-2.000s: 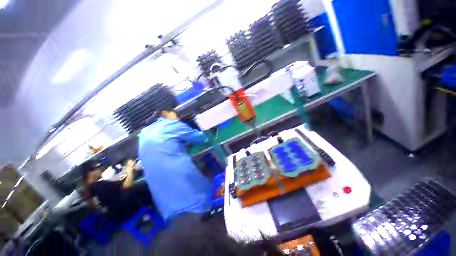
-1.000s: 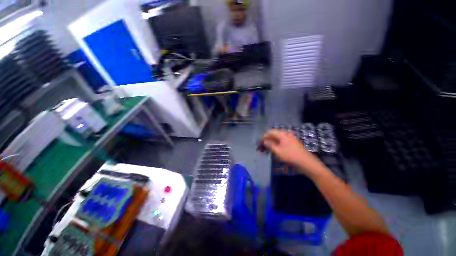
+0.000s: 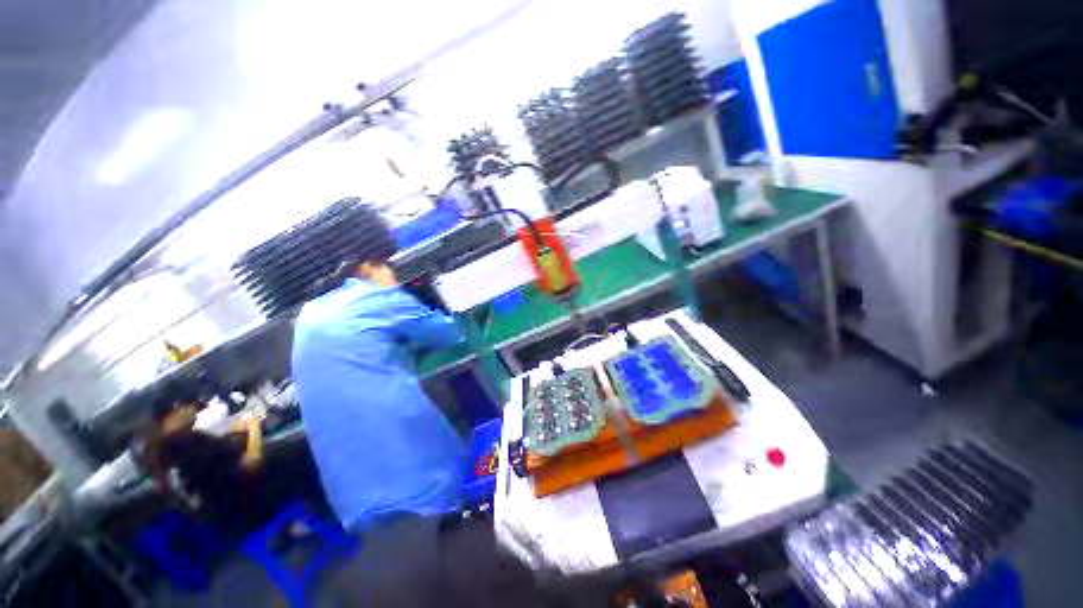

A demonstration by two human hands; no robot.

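Note:
No hand of mine shows clearly; the bottom edge is dark and blurred. The white screwdriving machine [image 3: 760, 501] stands in front of me, its orange-red head [image 3: 548, 255] above and behind the plates. On its left station lies the green fixture plate with modules [image 3: 563, 411]. On its right station lies the blue-covered fixture plate [image 3: 659, 380]. Both rest on orange-brown slides [image 3: 635, 448]. The dark touchscreen [image 3: 657, 505] and red button [image 3: 777, 456] are on the front. A small part of the orange assembly fixture [image 3: 682, 589] shows at the bottom edge.
A shiny component tray [image 3: 909, 529] is at the lower right. A person in light blue [image 3: 371, 398] stands at the left, with another person in dark clothes [image 3: 202, 461] farther left. Green benches [image 3: 618, 279] and stacked black trays [image 3: 660, 71] are behind; a blue stool [image 3: 291, 549] is lower left.
A second ago my right hand reached over trays at the right, with something small and dark at its fingertips. The view has turned back left to the machine, and that hand is out of sight.

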